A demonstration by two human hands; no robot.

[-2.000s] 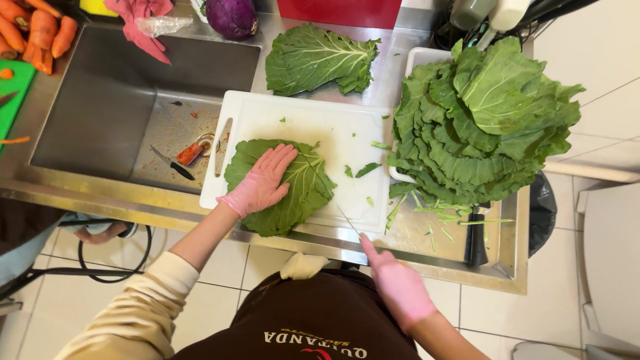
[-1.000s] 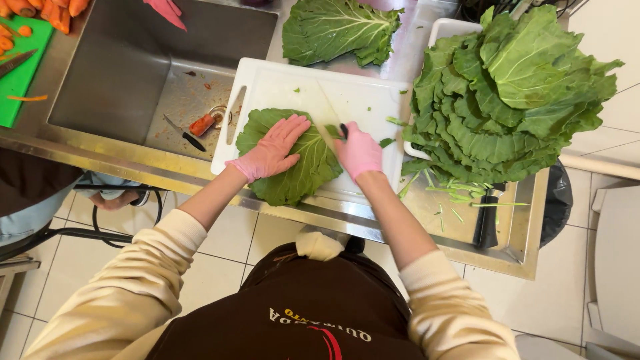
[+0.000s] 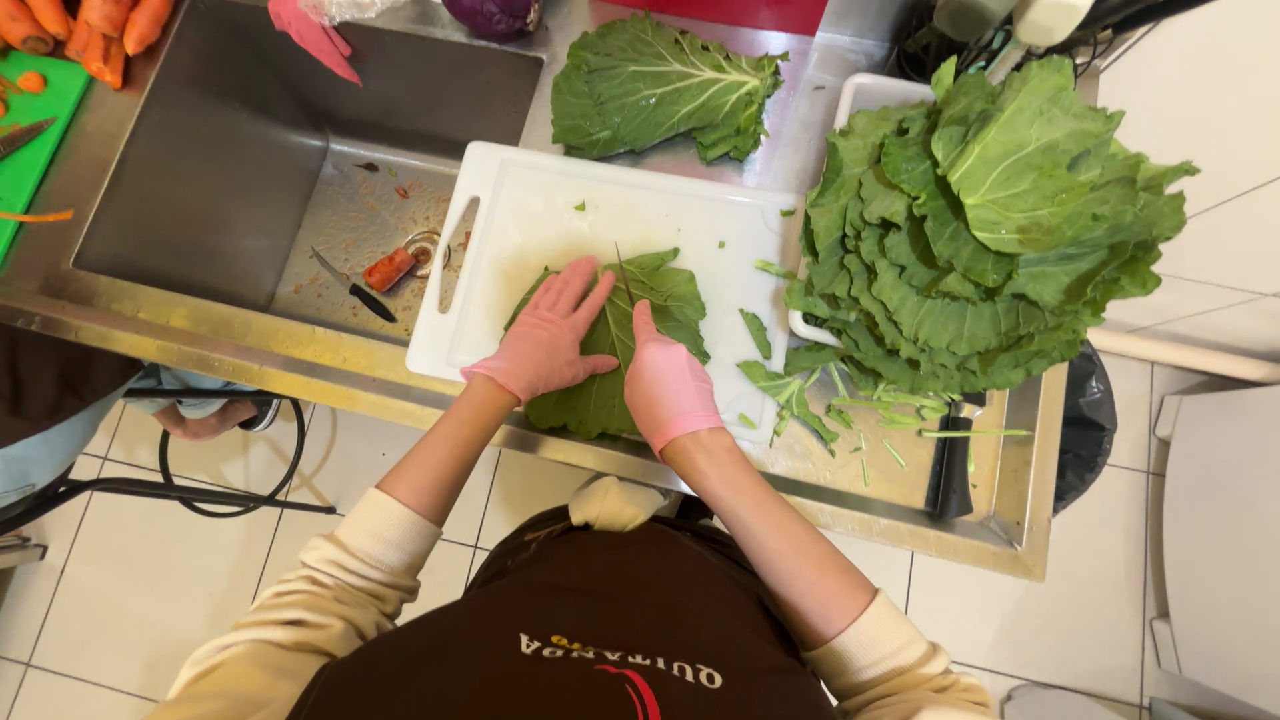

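Note:
A green collard leaf (image 3: 668, 290) lies on the white plastic cutting board (image 3: 630, 190), its lower part reaching the board's near edge. My left hand (image 3: 550, 335), in a pink glove, presses flat on the leaf with its fingers apart. Just right of it, my right hand (image 3: 672, 375), also gloved in pink, grips a knife (image 3: 624, 272), index finger along it. The thin blade lies over the leaf and points away from me; the handle is hidden in my palm. Cut leaf pieces (image 3: 790, 395) lie at the board's right edge.
A tall pile of collard leaves (image 3: 1000, 220) fills a white tray (image 3: 880, 92) at right. Another leaf (image 3: 665, 90) lies behind the board. A black-handled knife (image 3: 952, 465) rests right. The sink (image 3: 230, 170) holds a small knife (image 3: 355, 287) and carrot piece (image 3: 388, 270). A person's foot shows lower left.
Two seconds ago my right hand and knife were off the board's near right edge; now they are over the leaf. My left hand stays on the leaf. Cut pieces have been added at the board's right.

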